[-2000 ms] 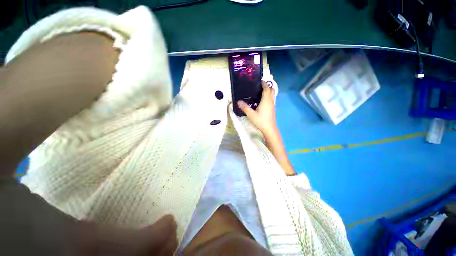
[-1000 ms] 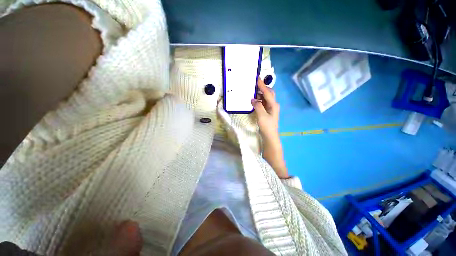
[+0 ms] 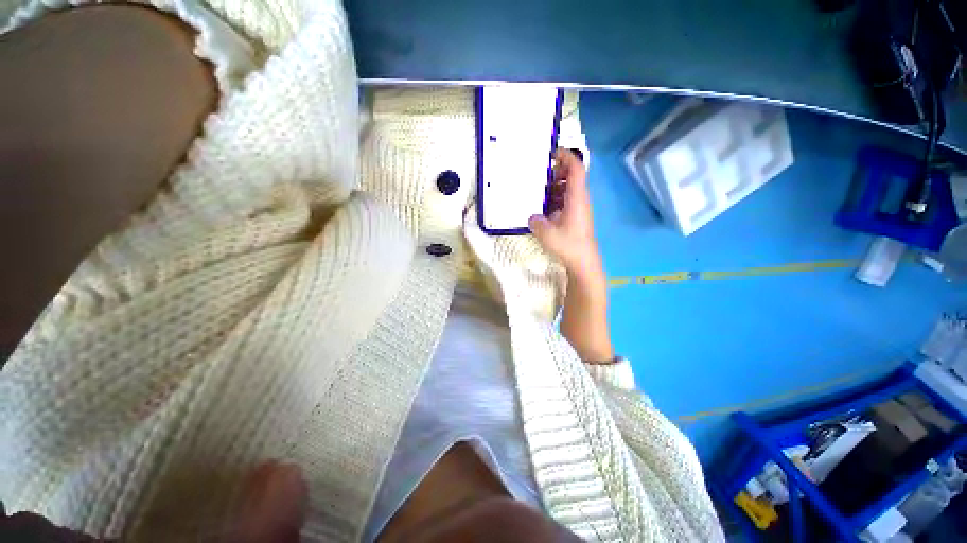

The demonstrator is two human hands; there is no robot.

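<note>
The smartphone (image 3: 520, 159) is upright over my lap, its screen bright white with a few small dark marks and its edge dark. Its top reaches the bench edge. My right hand (image 3: 567, 217) grips its lower right side, thumb near the bottom corner. My left forearm is large and close at the left side. What looks like part of my left hand (image 3: 278, 496) is blurred low in the picture. It is partly cut off, and I cannot tell whether it holds anything.
The green bench (image 3: 636, 48) spans the top. Black cables (image 3: 920, 74) hang over its right end. White foam trays (image 3: 721, 164) stand below it, beside a blue plastic part (image 3: 885, 202). A blue-framed parts bin (image 3: 811, 483) with mixed items is at the lower right.
The phone screen went from dark with pink patches to bright white, and has stayed white over the last second. The phone sits slightly higher in view. My left forearm fills more of the upper left.
</note>
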